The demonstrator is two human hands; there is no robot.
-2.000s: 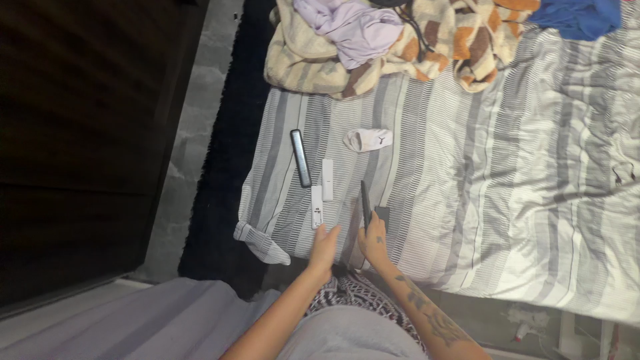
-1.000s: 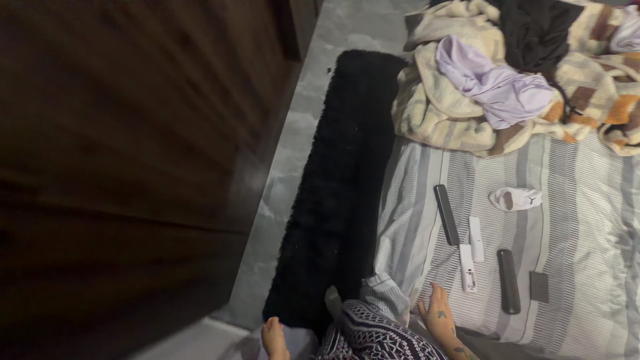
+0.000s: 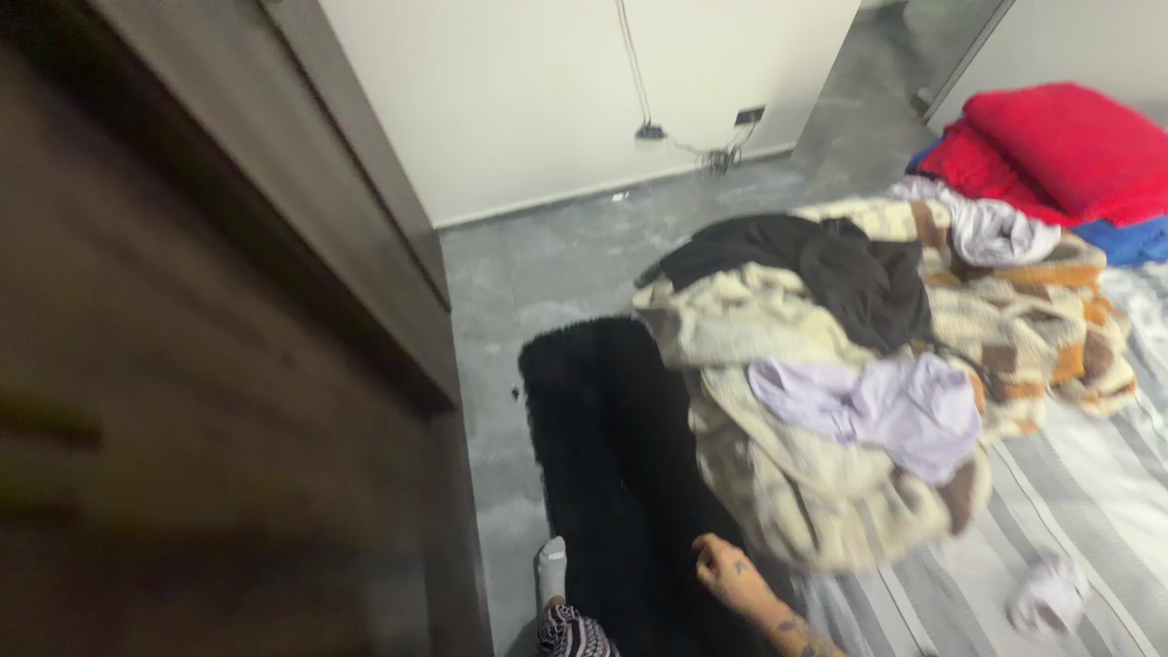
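Observation:
My right hand [image 3: 725,568], at the lower middle, hangs over the black shaggy rug [image 3: 607,438] beside the bed. Its fingers are loosely curled and no object shows in it. Nearest to it is the patterned fleece blanket [image 3: 849,520], bunched on the bed's edge, with a lilac cloth [image 3: 876,406] and a dark garment [image 3: 849,274] lying on top. A white sock [image 3: 1049,593] rests on the striped bedsheet [image 3: 995,520]. My left hand is outside the view.
A dark wooden wardrobe [image 3: 228,365] stands close on the left. Grey floor tiles [image 3: 493,301] run between it and the rug. Cables [image 3: 721,157] lie by the white wall [image 3: 547,109]. Red bedding [image 3: 1068,155] is piled at the far right.
The view has swung up and left. My right hand held a dark flat object two seconds ago; one second ago that hand was off it, and dark objects lay on the sheet. My left hand has left view.

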